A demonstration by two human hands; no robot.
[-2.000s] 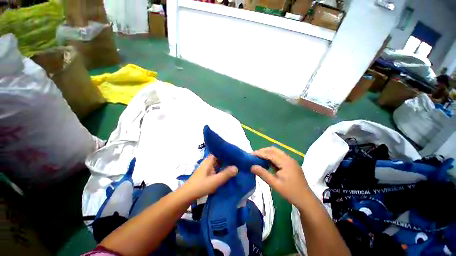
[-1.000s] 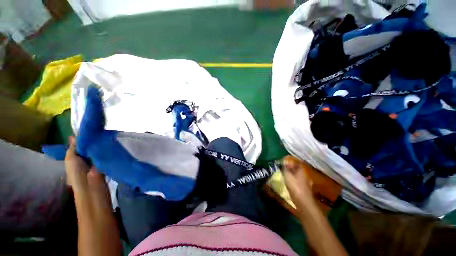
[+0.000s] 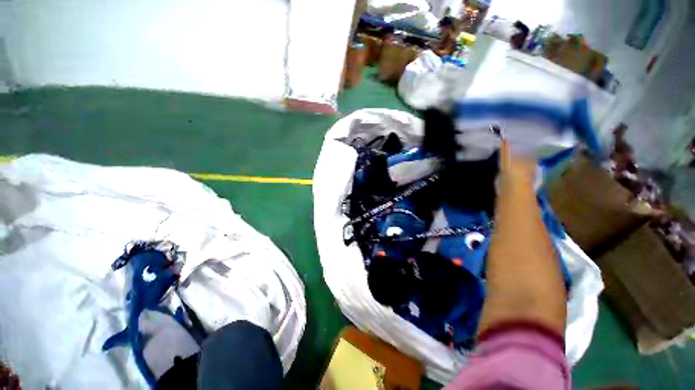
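My right hand (image 3: 516, 156) reaches over the open white bulk sack (image 3: 329, 228) and holds a blue and pale grey plush bag (image 3: 526, 114) above its far side. The bag and hand are blurred, so the finger grip is unclear. The bag's black section hangs at its left end and its blue tail points right. Blue plush bags with white eye patches, black fabric and printed webbing straps (image 3: 400, 202) fill the sack. My left hand is out of view.
A smaller blue plush (image 3: 152, 293) lies on the flat white sack (image 3: 236, 259) at left, beside my dark-clothed knee (image 3: 240, 354). A yellow card (image 3: 352, 369) lies on a brown box near the bulk sack. Brown cartons (image 3: 602, 206) stand at right. A white low wall is beyond.
The view has swung right. The plush bag has moved from over my lap, where my left hand was on its tail, to above the bulk sack in my right hand. My left hand has left view.
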